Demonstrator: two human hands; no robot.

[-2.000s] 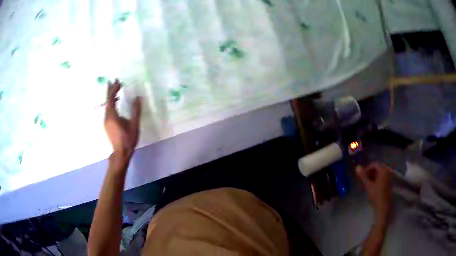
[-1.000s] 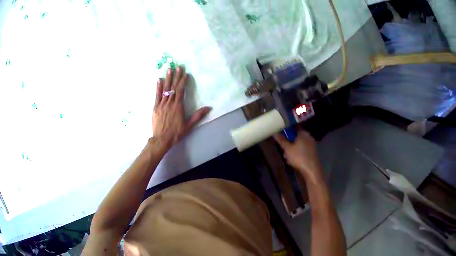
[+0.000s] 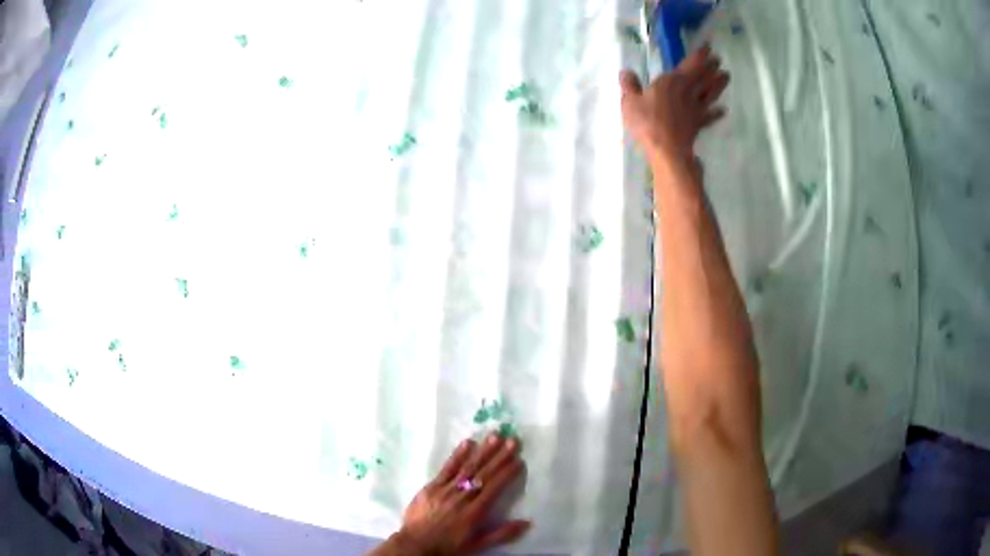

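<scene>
The pale printed fabric (image 3: 478, 272), with green sprigs, lies spread before me. A narrow dark gap (image 3: 643, 413) runs through it from the bottom edge up towards my right hand. My left hand (image 3: 465, 502), with a ring, lies flat on the fabric at bottom centre, fingers apart and holding nothing. My right arm reaches far forward over the fabric. My right hand (image 3: 678, 103) has thumb and fingers spread just below a blue handle (image 3: 675, 38) at the top edge and is not closed around it. The rest of that tool is out of frame or hidden.
Wrinkled fabric folds (image 3: 787, 185) lie right of my right arm, with more printed fabric beyond a dark curved edge. A narrow patterned block (image 3: 18, 315) lies at the left fabric edge. The pale table edge (image 3: 141, 494) curves along the lower left.
The blue-handled cutter has moved from the near table edge to the far top, and my right hand has opened from it. My left hand is still flat on the fabric. The dark gap now shows.
</scene>
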